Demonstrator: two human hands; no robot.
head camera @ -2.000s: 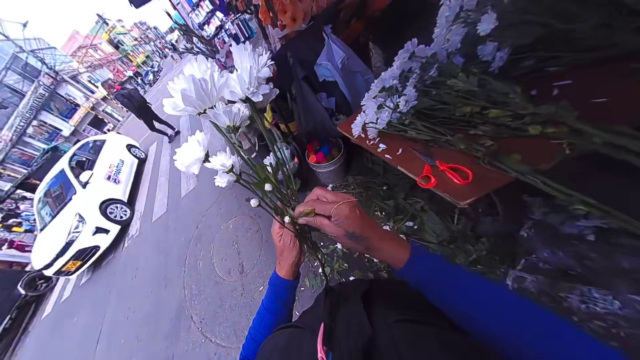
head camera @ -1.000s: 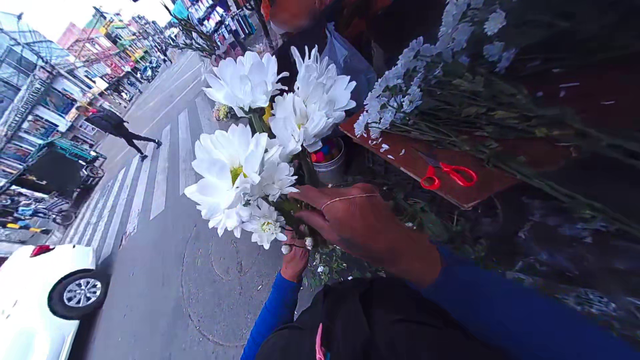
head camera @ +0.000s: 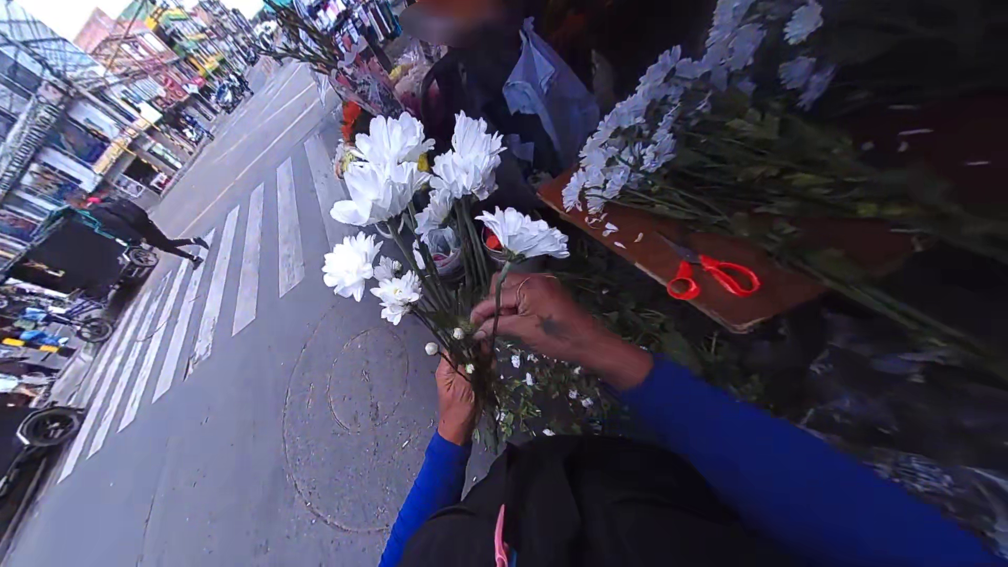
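My left hand (head camera: 457, 398) is closed around the lower stems of a bunch of white chrysanthemums (head camera: 382, 189), whose heads fan out above it. My right hand (head camera: 528, 315) pinches the stem of a single white chrysanthemum (head camera: 524, 235) at the bunch's right side, just above my left hand. Small white buds (head camera: 431, 348) stick out near my left fingers, which the stems partly hide. To the right, scissors with red handles (head camera: 713, 277) lie on a brown board (head camera: 740, 311), touched by neither hand.
More white flowers (head camera: 630, 150) with long green stems lie across the board. Leafy cuttings (head camera: 543, 394) are on the ground below my right arm. A pale plastic bag (head camera: 551, 94) hangs behind the bunch. At left, a pedestrian (head camera: 138, 224) is by the crosswalk (head camera: 244, 260).
The bunch has tipped away from the camera, and a single bloom now stands apart at my right fingers. The white car has left view; the pedestrian has moved left in the picture.
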